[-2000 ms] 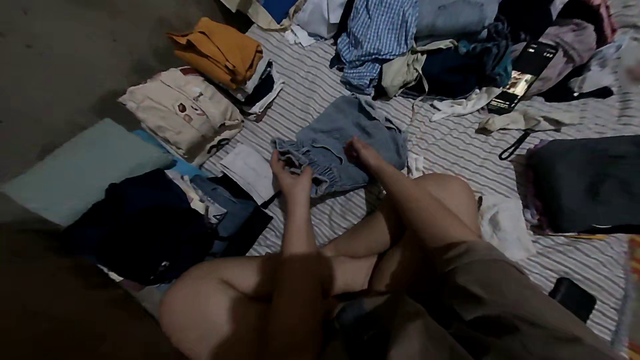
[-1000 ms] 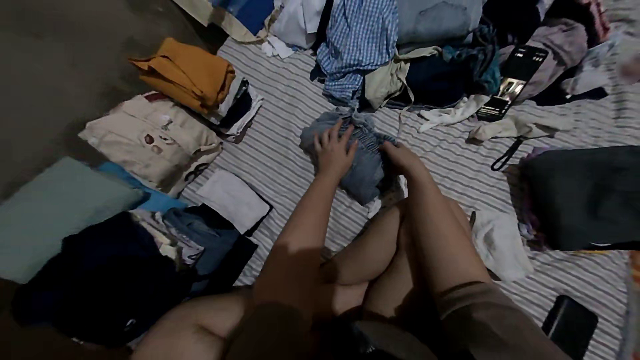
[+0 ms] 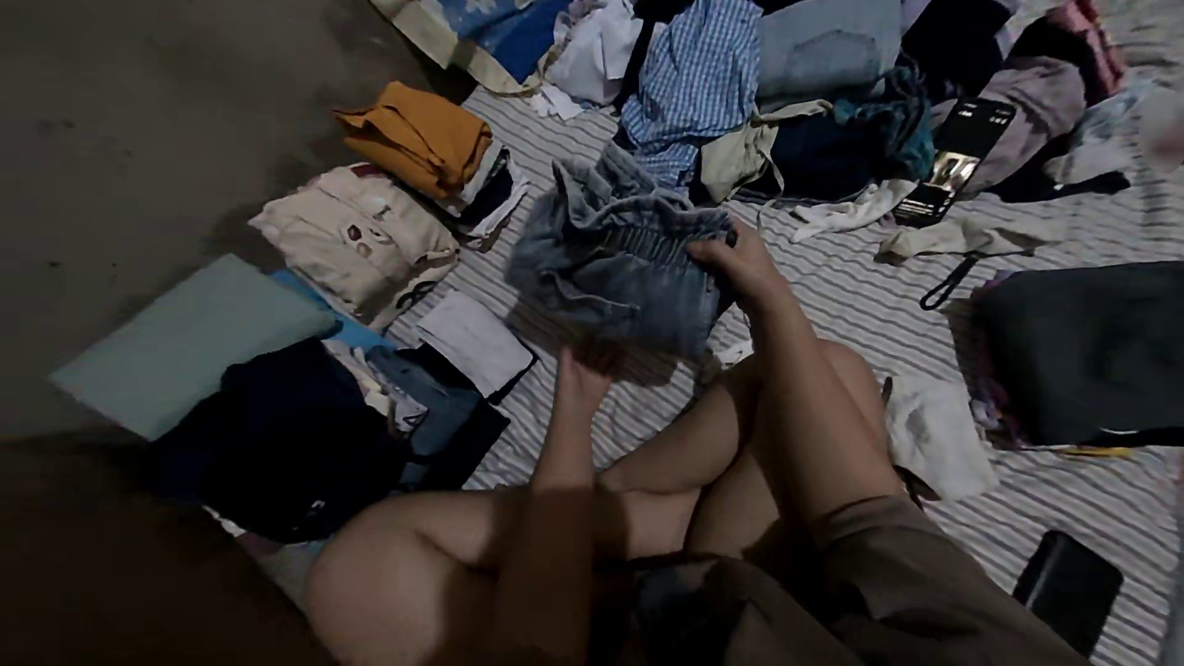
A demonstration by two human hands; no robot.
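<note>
A blue denim garment (image 3: 638, 277) with a gathered elastic waistband is held up in front of me, bunched or folded. My right hand (image 3: 735, 264) grips its waistband at the right end, thumb on top. Below the garment's lower edge is my left hand (image 3: 590, 365), its fingers partly hidden in shadow under the denim; whether it touches the cloth I cannot tell. A folded white cloth (image 3: 476, 342) lies to the left of my left hand, on the striped sheet (image 3: 638, 407).
Folded clothes lie at left: an orange garment (image 3: 421, 139), a beige one (image 3: 361, 236) and a dark pile (image 3: 287, 444). A blue checked garment (image 3: 694, 83) and a lit phone (image 3: 957, 162) are at the back. At right are a dark folded stack (image 3: 1091, 351) and a black case (image 3: 1068, 587).
The denim garment was lying on the sheet under both hands and is now lifted by my right hand. My left hand has moved off its top to below it.
</note>
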